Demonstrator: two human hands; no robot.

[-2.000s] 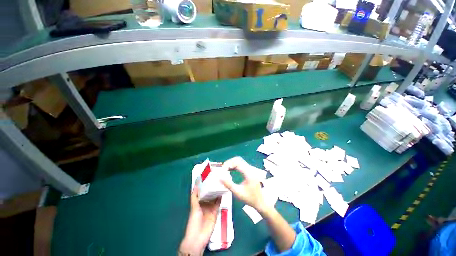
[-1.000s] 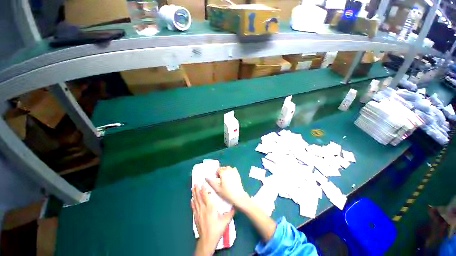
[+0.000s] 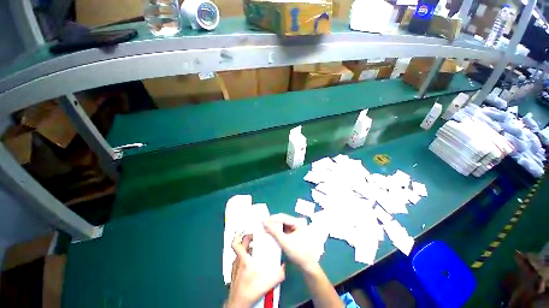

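Note:
Both bare hands are in view at the lower middle. My left hand (image 3: 254,278) holds a white flat carton (image 3: 262,240) by its left side and lower part. My right hand (image 3: 296,242) has its fingertips at the carton's upper right edge. Other flat cartons (image 3: 233,224) lie under and left of it on the green table, with a red stripe showing below my left hand. White paper inserts (image 3: 355,210) lie in a loose heap right of my right hand. A white box (image 3: 296,148) stands upright on the green belt.
More white boxes (image 3: 360,130) stand along the belt to the right. A white carton stack (image 3: 471,146) and pale wrapped items (image 3: 516,133) are at right. A yellow ring (image 3: 381,159) lies behind the inserts. A grey shelf (image 3: 253,58) crosses above; a blue stool (image 3: 443,274) is lower right.
The hands closed an opened carton's place: it now stands on the belt, and the standing boxes moved right. Since one second ago, a flat carton has been lifted and shifted from the stack by my hands.

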